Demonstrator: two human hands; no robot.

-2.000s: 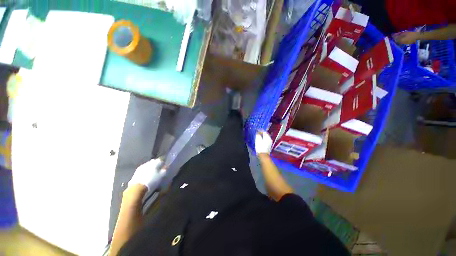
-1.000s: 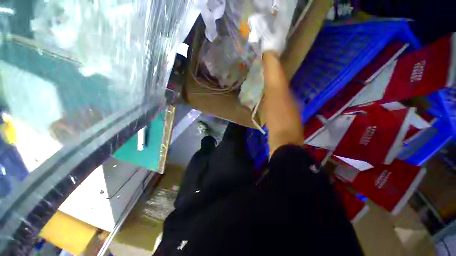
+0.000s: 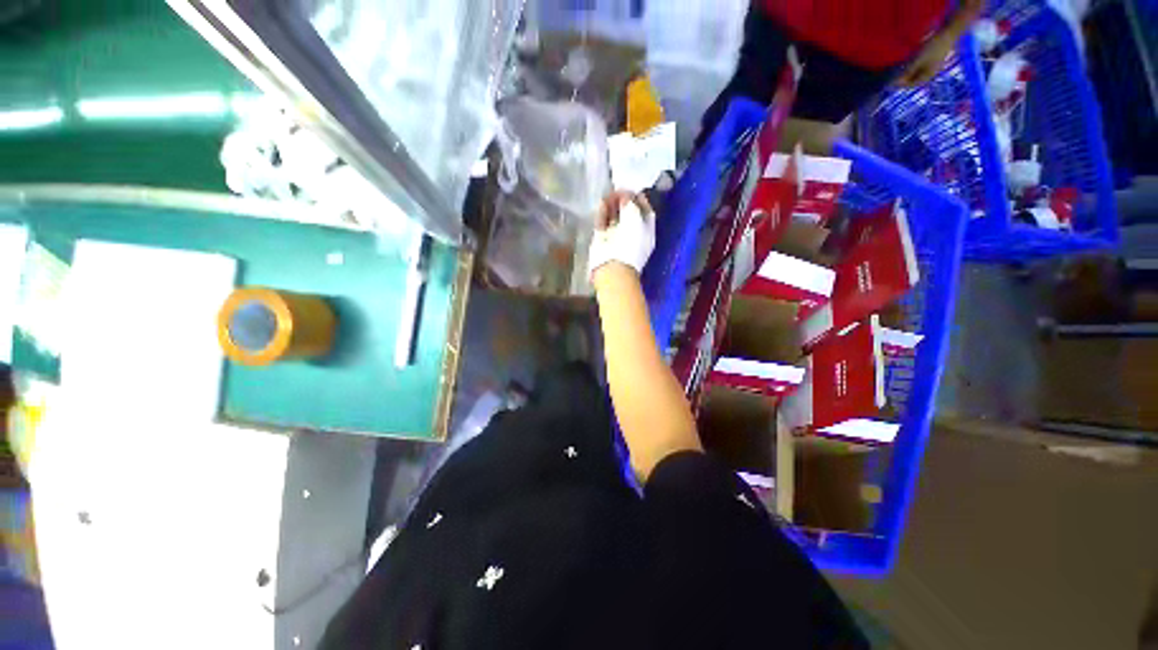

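Note:
My right hand (image 3: 622, 239), in a white glove with bare fingertips, is between the packing material box and the blue crate. It grips the lower edge of a small white card (image 3: 643, 158). A white patch that looks like my left glove (image 3: 382, 546) shows at the left edge of my black clothing, mostly hidden. The blue crate (image 3: 925, 419) stands to the right with open red-and-white retail boxes (image 3: 848, 378), brown inside, flaps up. Clear plastic bags (image 3: 555, 152) lie in the packing material box at top centre.
A green bench (image 3: 381, 404) at left holds an orange tape roll (image 3: 302, 326) and a white board (image 3: 140, 444). A metal-framed clear panel (image 3: 368, 114) leans over it. A person in red (image 3: 864, 28) stands at the top, beside another blue crate (image 3: 1102, 191) with red-and-white units.
My right hand went from the blue crate's rim to the plastic bags, then back a little, now with the white card. My left hand has dropped mostly out of sight. The view has shifted.

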